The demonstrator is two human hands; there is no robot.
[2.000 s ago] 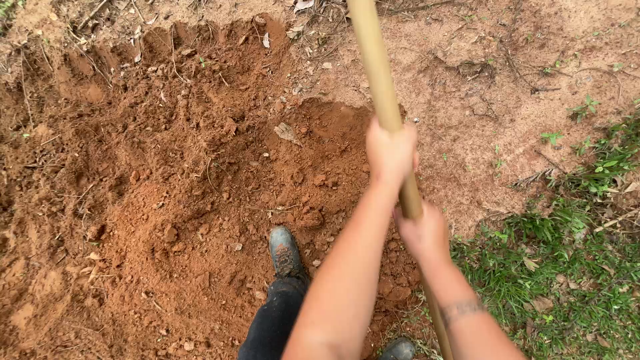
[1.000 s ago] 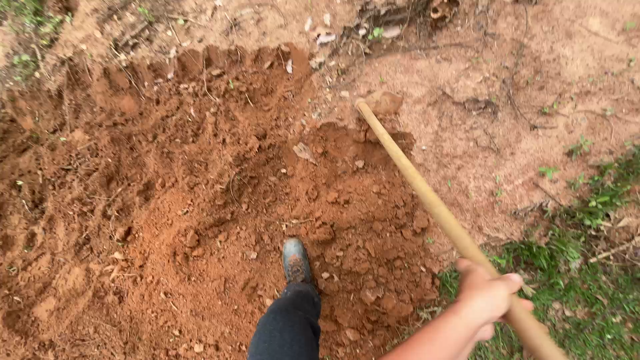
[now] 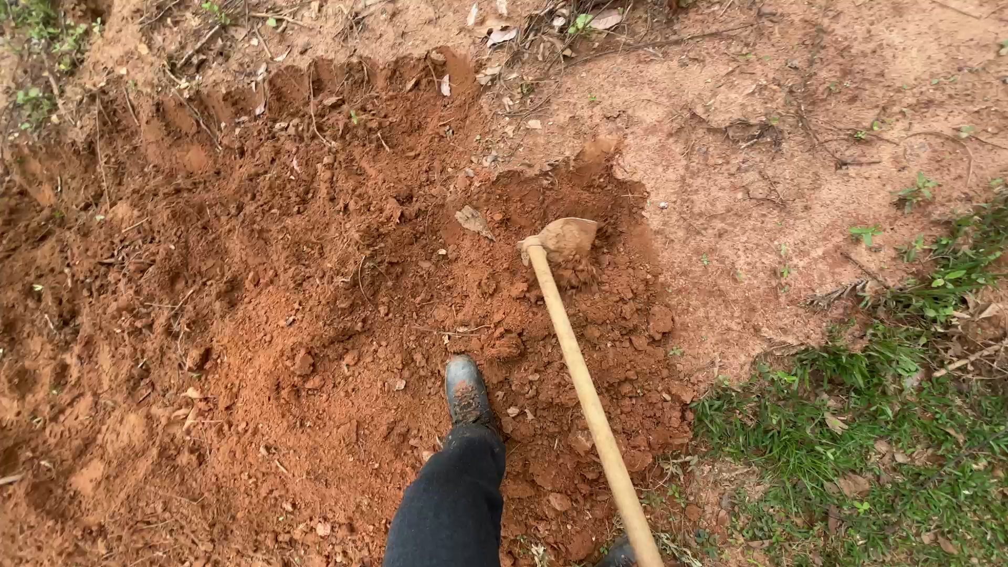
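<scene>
Neither of my hands shows in the head view. A hoe with a long wooden handle (image 3: 587, 386) reaches up from the bottom edge, right of the centre. Its soil-coated metal blade (image 3: 568, 239) rests at loose reddish earth inside a shallow dug hollow, with its thin edge toward the right. The handle's lower end runs out of the frame, so what holds it is hidden. Crumbled clods of red soil (image 3: 630, 323) lie beside the handle, and a dry leaf (image 3: 474, 222) lies left of the blade.
My boot (image 3: 466, 390), dusted with soil, stands on the loosened earth below a dark trouser leg (image 3: 453, 504). Part of another boot (image 3: 618, 554) shows at the bottom edge. Firm, paler ground (image 3: 732, 236) lies to the right, with grass (image 3: 835, 441) at the lower right and thin roots along the upper bank.
Both hands were on the handle two seconds ago and one was visible a second ago; now both are out of view. The hoe's blade has come into view in the hollow.
</scene>
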